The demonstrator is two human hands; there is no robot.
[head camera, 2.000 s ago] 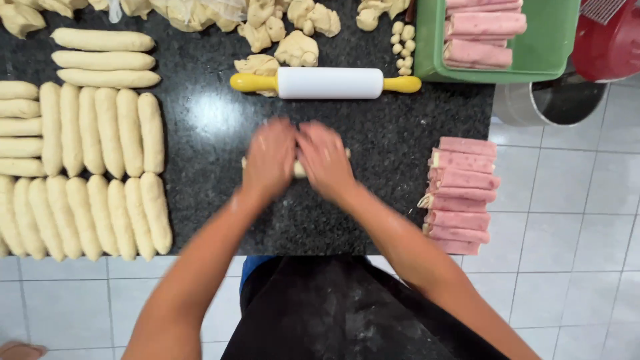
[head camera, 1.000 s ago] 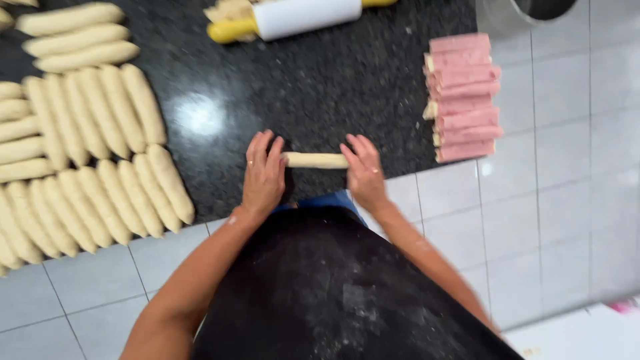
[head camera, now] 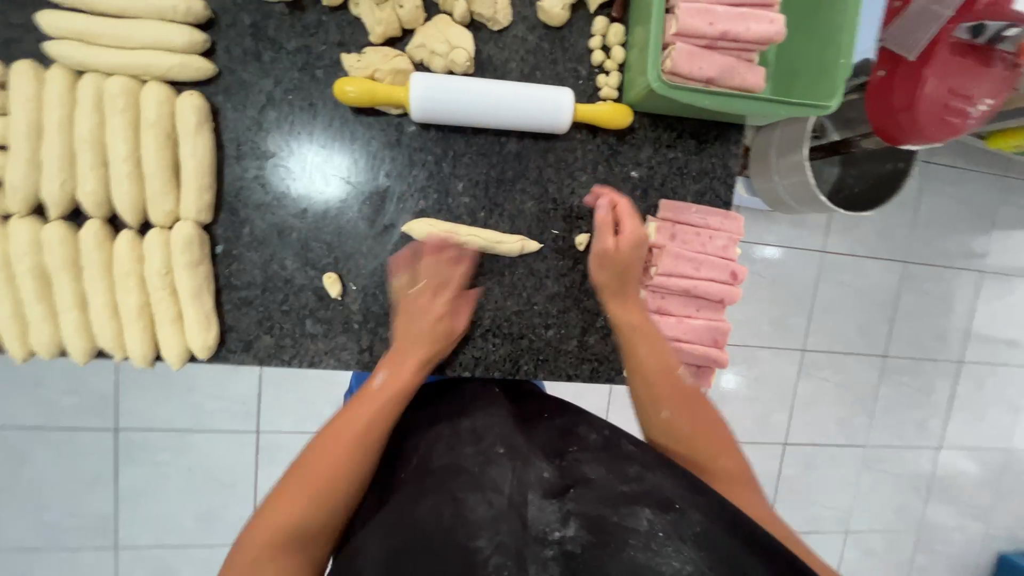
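A slim roll of dough (head camera: 488,238) lies on the dark granite countertop, its right end tapered. My left hand (head camera: 434,292), blurred, is over or against the roll's lower edge; whether it grips anything is unclear. My right hand (head camera: 618,240) has its fingers drawn together beside the stack of rolled ham slices (head camera: 694,272); its palm is hidden. One small dough piece (head camera: 582,241) sits just left of my right hand, and another small dough piece (head camera: 332,285) lies left of my left hand. A white rolling pin with yellow handles (head camera: 492,102) lies farther back.
Rows of shaped dough rolls (head camera: 110,144) fill the left side. Dough lumps (head camera: 442,44) and small dough balls (head camera: 614,56) lie at the back. A green plastic container (head camera: 812,76) holds ham rolls at the back right. Beyond the edge stands a grey bucket-like vessel (head camera: 788,164).
My hands have moved apart from the dough roll's two ends, the right one toward the ham rolls. Two small dough pieces now show on the counter. The view has shifted.
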